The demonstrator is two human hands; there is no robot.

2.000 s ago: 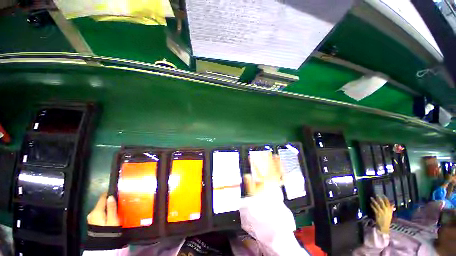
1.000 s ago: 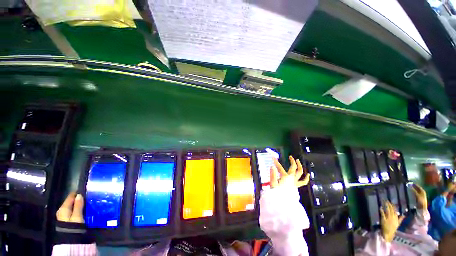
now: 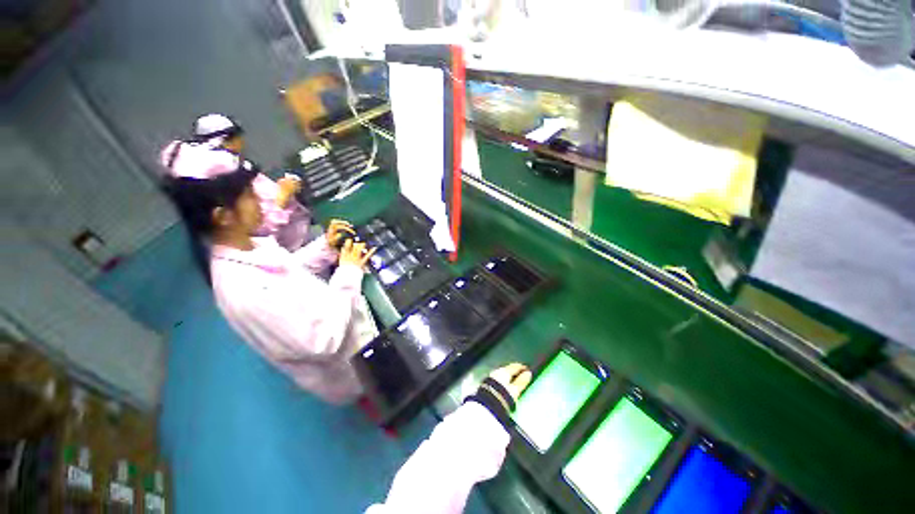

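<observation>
The phone tray (image 3: 610, 394) lies at the lower right, cut off by the picture's bottom edge. Its first two smartphones show green screens, the first smartphone (image 3: 558, 401) and the second smartphone (image 3: 618, 454). Beyond them a third smartphone (image 3: 706, 484) is blue, and a corner of another blue screen shows. My left hand (image 3: 510, 379), with a black band on the wrist, touches the tray's left end beside the first phone. Its fingers are partly hidden, so whether it grips the edge cannot be told. My right hand is out of the picture.
A waiting tray (image 3: 451, 326) of dark phones lies just left of my hand. A person in pink (image 3: 291, 301) works at more trays (image 3: 393, 251), with another person behind. A red-edged board (image 3: 456, 151) stands upright. Yellow paper (image 3: 684, 156) and a white sheet (image 3: 843, 236) hang above the bench.
The view has swung left, bringing in the neighbouring workers. The first two screens went from orange to blue to green, the third from white to orange to blue. My right hand has left the picture.
</observation>
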